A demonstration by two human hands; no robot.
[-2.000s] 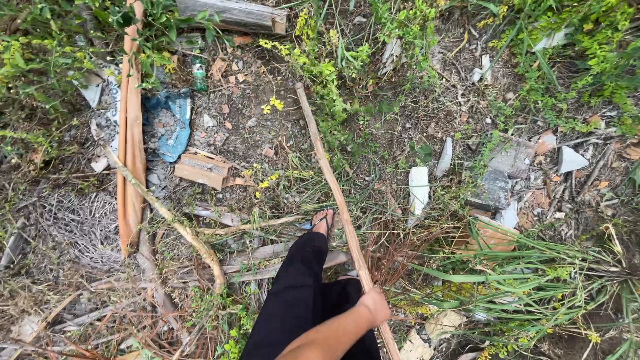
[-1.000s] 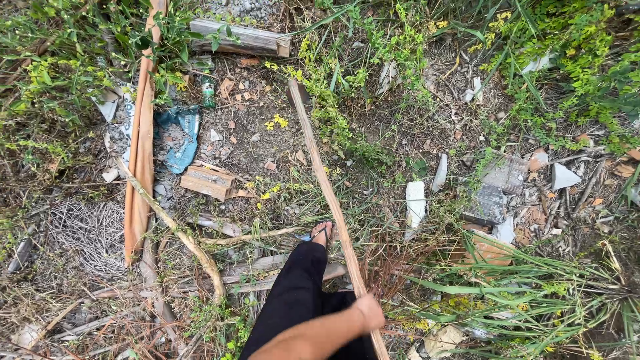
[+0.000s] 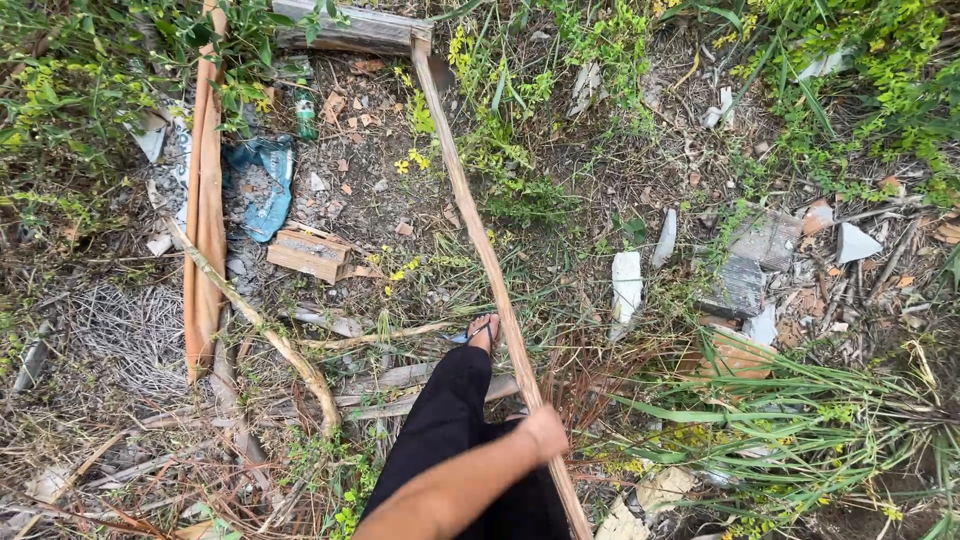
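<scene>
My left hand (image 3: 545, 433) is closed around the lower part of a long, rough wooden pole (image 3: 480, 232). The pole slants from the bottom edge up to the left. Its far end overlaps the right end of a weathered wooden beam (image 3: 352, 30); whether the two touch, I cannot tell. My bare left forearm crosses in front of my black trousers. A foot in a flip-flop (image 3: 482, 331) shows just left of the pole, and the other foot is mostly hidden. My right hand is not in view.
On the left lie a long orange-brown strip (image 3: 204, 225), a torn blue bag (image 3: 274, 202), a green bottle (image 3: 305, 112), a broken hollow brick (image 3: 307, 255) and a bent branch (image 3: 277, 337). Rubble (image 3: 739, 281), a white shard (image 3: 625, 289) and long grass (image 3: 787, 420) lie right.
The pole's far end has moved up to the beam's end; before, it was below the beam. My left hand has kept its hold on the pole.
</scene>
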